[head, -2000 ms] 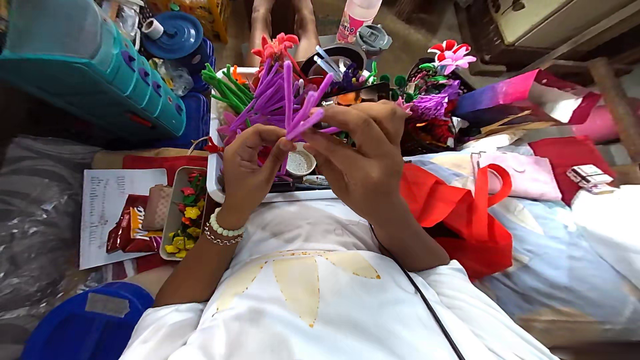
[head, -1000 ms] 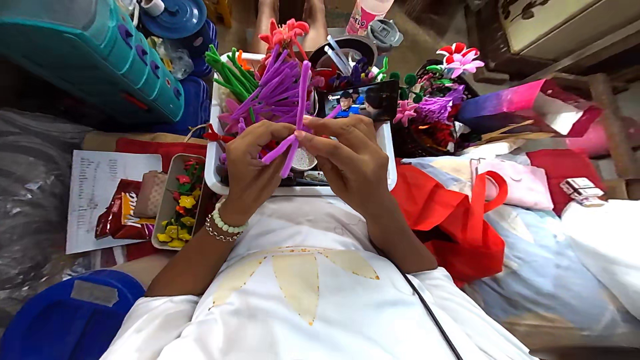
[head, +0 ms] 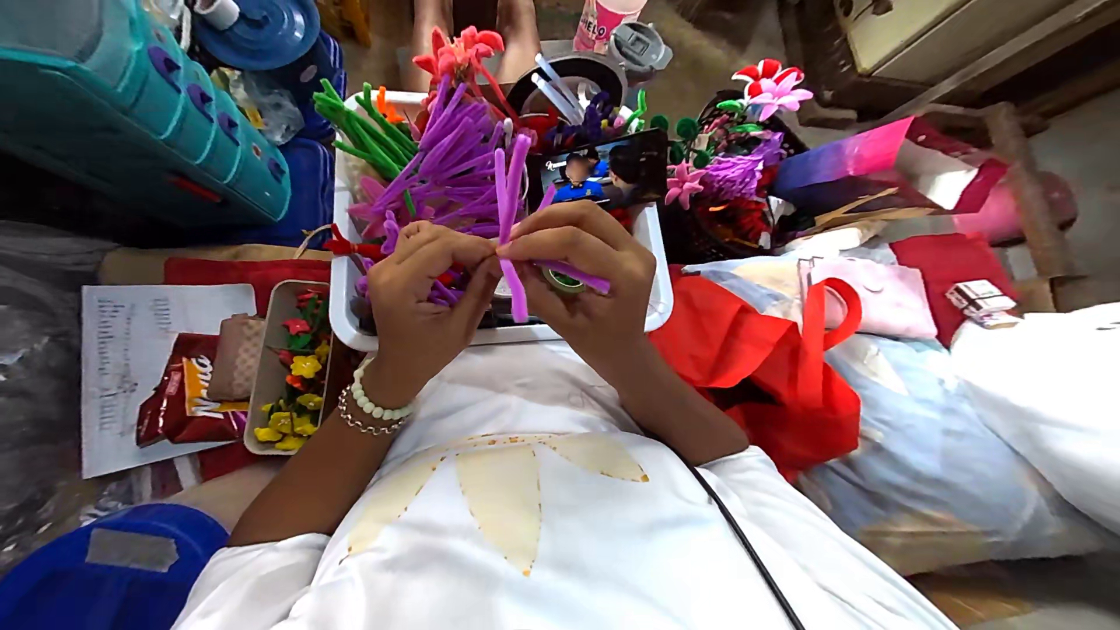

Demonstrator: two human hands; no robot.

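Several purple pipe cleaners (head: 510,210), crossed at their middle, are pinched between the fingertips of both hands. My left hand (head: 433,284) grips the crossing from the left, a beaded bracelet on its wrist. From the right, my right hand (head: 586,280) pinches the same spot, and one purple stem sticks out past its fingers. Both hands are above the near edge of a white plastic tray (head: 661,280). Behind them the tray holds a bundle of purple pipe cleaners (head: 446,166), green pipe cleaners (head: 367,131), a coral pipe-cleaner flower (head: 459,57) and a phone (head: 604,171) showing a picture.
Left lie a paper sheet (head: 114,376), a snack packet (head: 188,394) and a small tray (head: 262,394) of yellow and red flowers. A teal drawer unit (head: 149,122) stands back left. On the right are a red fabric bag (head: 770,367) and a basket of flowers (head: 744,206).
The purple pieces have gone from a loose bunch to a cross of stems between my fingertips. The phone, mostly hidden two seconds ago, shows more plainly. Both hands remain over the tray's near edge.
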